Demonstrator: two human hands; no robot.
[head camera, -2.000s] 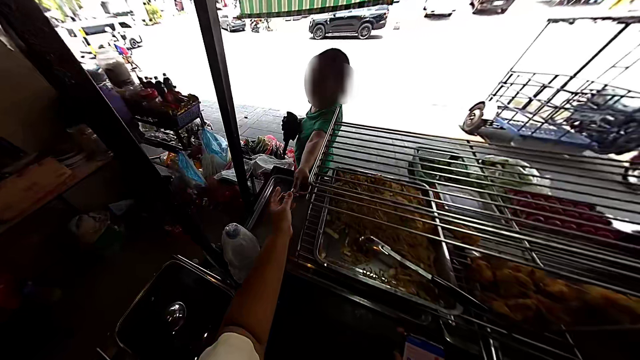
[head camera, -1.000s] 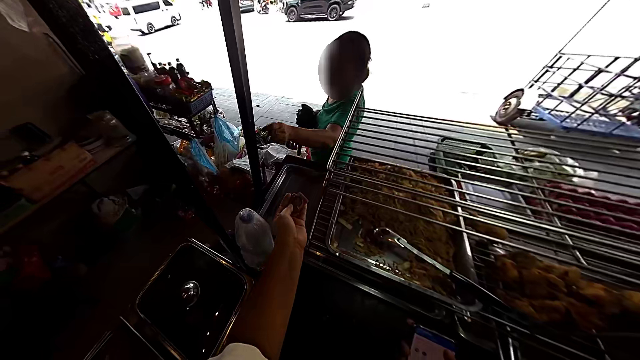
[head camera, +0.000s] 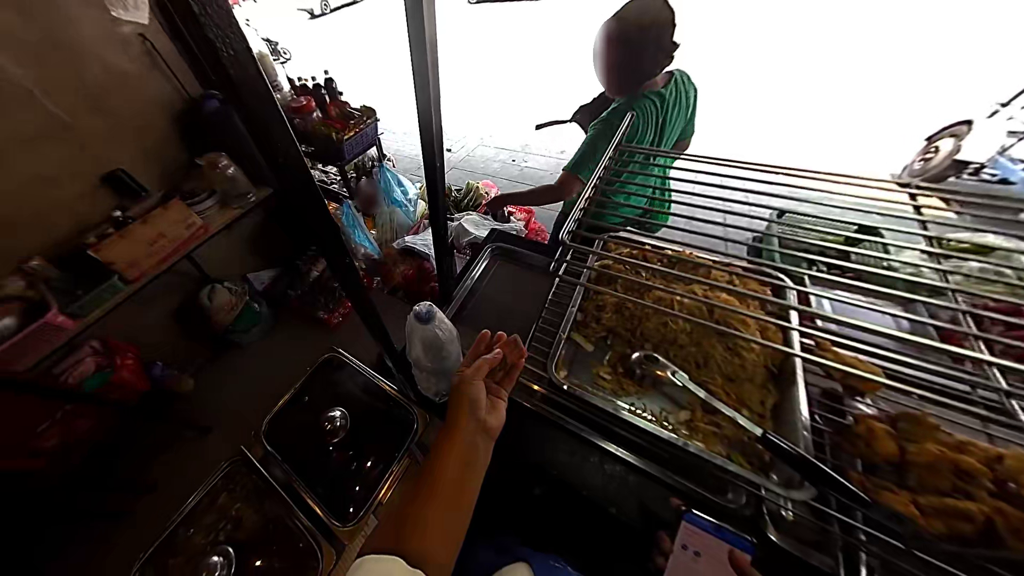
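Observation:
My left hand is palm up with its fingers partly curled, beside a plastic bottle wrapped in a clear bag. Whether something small lies in its palm cannot be made out. At the bottom edge, my right hand grips a smartphone with a lit screen; most of that hand is out of frame or dark. Ahead and right of my left hand, a metal tray holds fried noodles. Metal tongs with dark handles rest across it. Fried pieces of food lie to its right.
A wire rack extends over the food. A post stands beside an empty dark tray. Lidded metal pans sit at lower left. A person in a green shirt stands beyond the counter. A cluttered shelf is at left.
My left hand has drawn back from the other person's hand. That person has turned away, with an arm lowered toward the bags. The phone has come into view at the bottom.

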